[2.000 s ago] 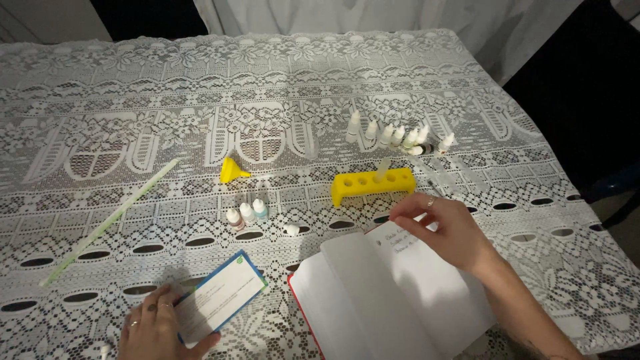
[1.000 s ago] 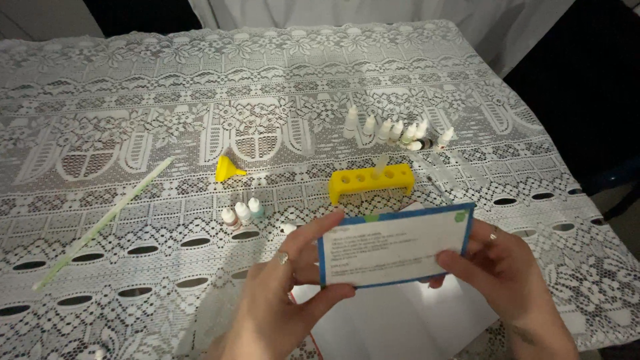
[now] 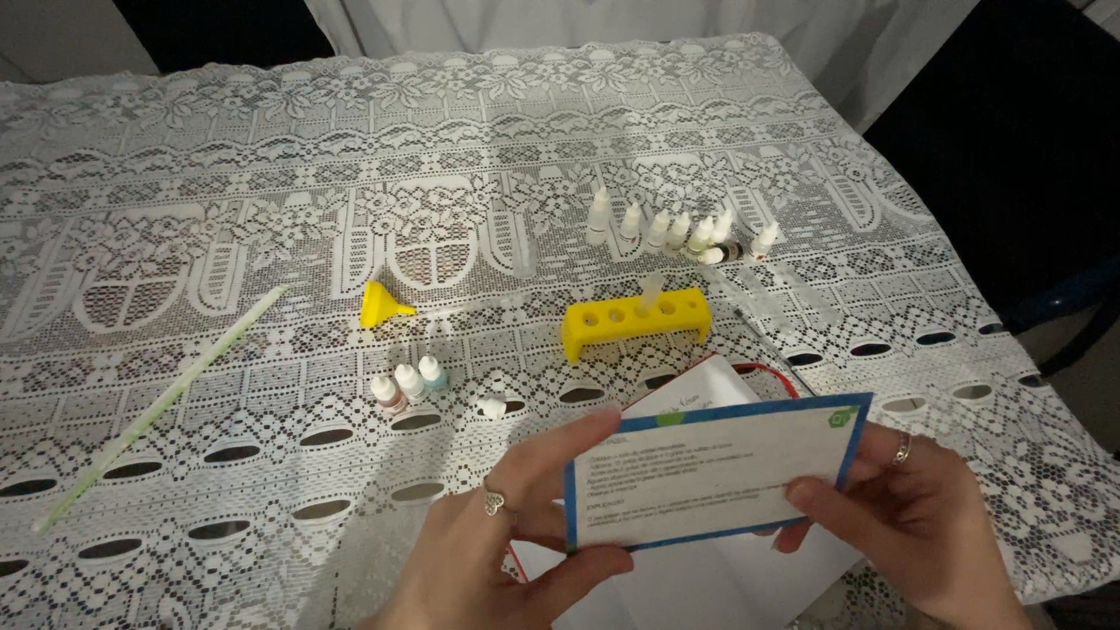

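Note:
A blue-bordered printed card is held up between my left hand and my right hand, each pinching one side. Beneath it lies an open notebook with a red cover edge and some handwriting, partly hidden by the card and my hands. Beyond the notebook stands a yellow plastic test tube rack with one clear tube in it. Left of the rack are three small dropper bottles, a white cap and a yellow funnel on its side.
Several white-capped dropper bottles stand behind the rack, with a dark-labelled one lying down. A pale green strip lies at the left on the lace tablecloth. A thin dark rod lies right of the rack.
Two seconds ago the card was low at the left under my left hand, and my right hand was over the notebook. Both hands came together, and the card was lifted in front of the notebook.

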